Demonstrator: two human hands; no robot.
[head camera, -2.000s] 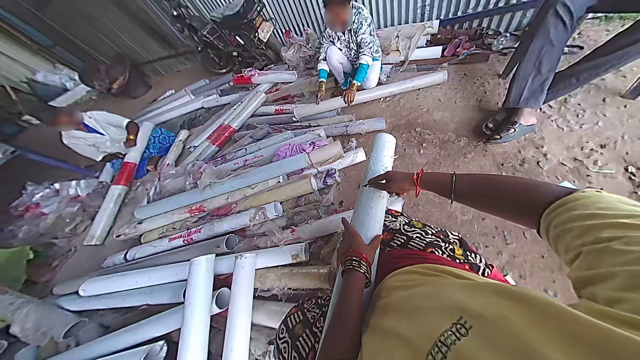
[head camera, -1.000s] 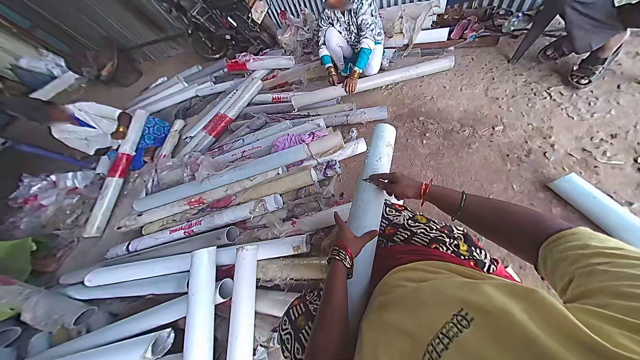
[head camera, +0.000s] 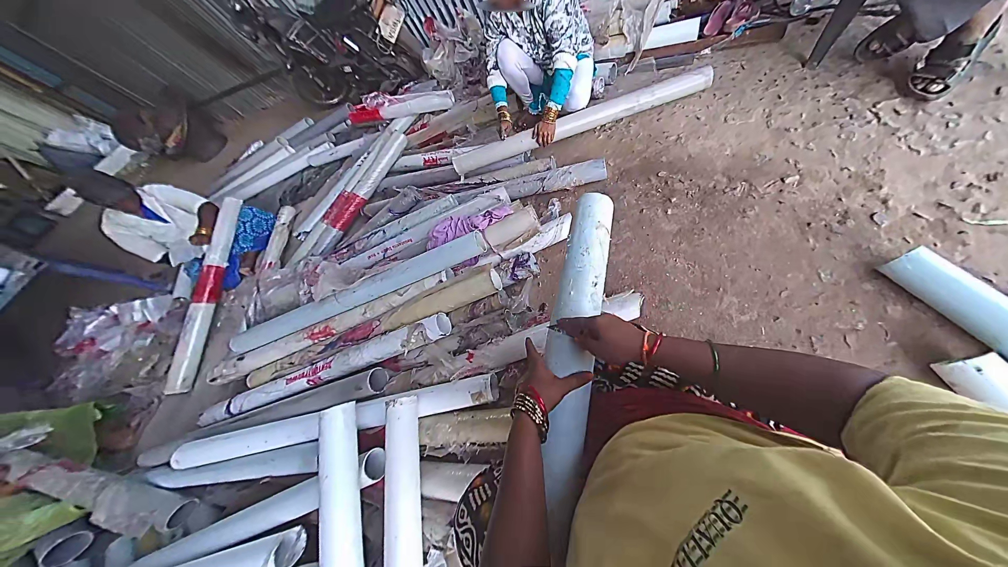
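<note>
A pale blue-white plastic pipe (head camera: 587, 252) lies lengthwise over my lap, its far end pointing away over the dirt. My left hand (head camera: 547, 386) rests around its near side, thumb and fingers spread along the wall. Just beyond it, my right hand (head camera: 602, 335) holds the pipe from the right; a small dark flat thing shows at its fingertips against the surface, too small to name. Two white pipes (head camera: 340, 480) stand out at the lower left, beside my left forearm. The pipe's near end is hidden by my arm and shirt.
Many pipes, some in torn plastic film, cover the ground at left. A crouching person (head camera: 539, 59) handles a long white pipe (head camera: 630, 106) ahead; another person (head camera: 169, 220) sits at far left near a red-banded pipe. Cut pipe pieces (head camera: 953, 291) lie at right, below a sandalled foot (head camera: 941, 71).
My right hand has moved nearer along the pipe, towards my left hand. The view has shifted, bringing the cut pipe pieces at right into sight.
</note>
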